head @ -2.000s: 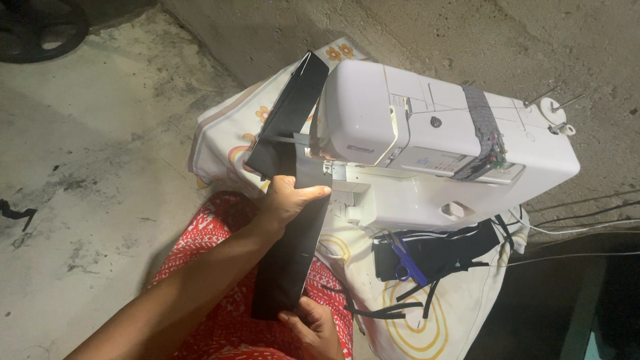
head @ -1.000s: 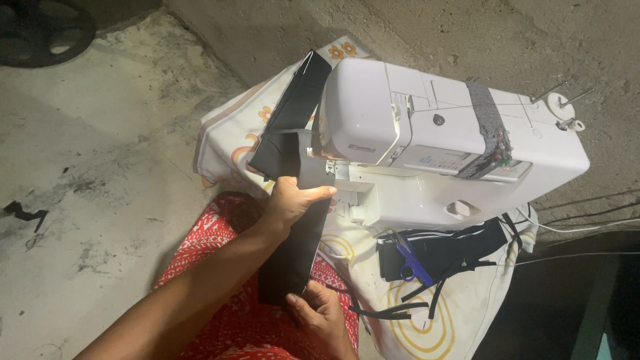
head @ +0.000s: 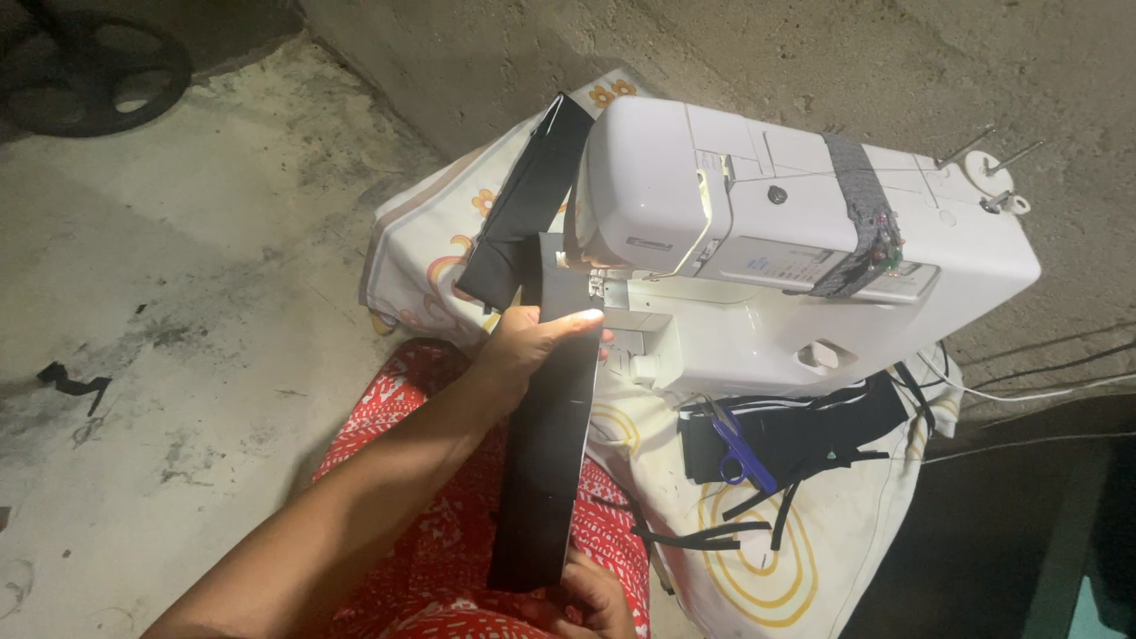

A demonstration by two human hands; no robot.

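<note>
A white sewing machine (head: 763, 240) stands on a patterned cloth, its lamp lit over the needle area. A long black fabric strip (head: 546, 453) with a pale edge runs from the presser foot (head: 597, 284) down over my lap. My left hand (head: 532, 342) grips the strip just below the foot, thumb on top and fingertips showing beyond its right edge. Low in the view, my right hand (head: 590, 599) pinches the strip's bottom corner; part of that hand is hidden. Another folded black fabric piece (head: 524, 200) lies left of the machine's head.
Blue-handled scissors (head: 741, 448) rest on a stack of black fabric pieces (head: 799, 430) right of my lap. Thin black scraps (head: 710, 535) lie on the patterned cloth (head: 763, 577). A pincushion band (head: 856, 213) wraps the machine. A white cable (head: 1012, 395) runs off right.
The fabric strip's lower end has shifted slightly left relative to the machine over the two seconds. Both hands stay on the strip.
</note>
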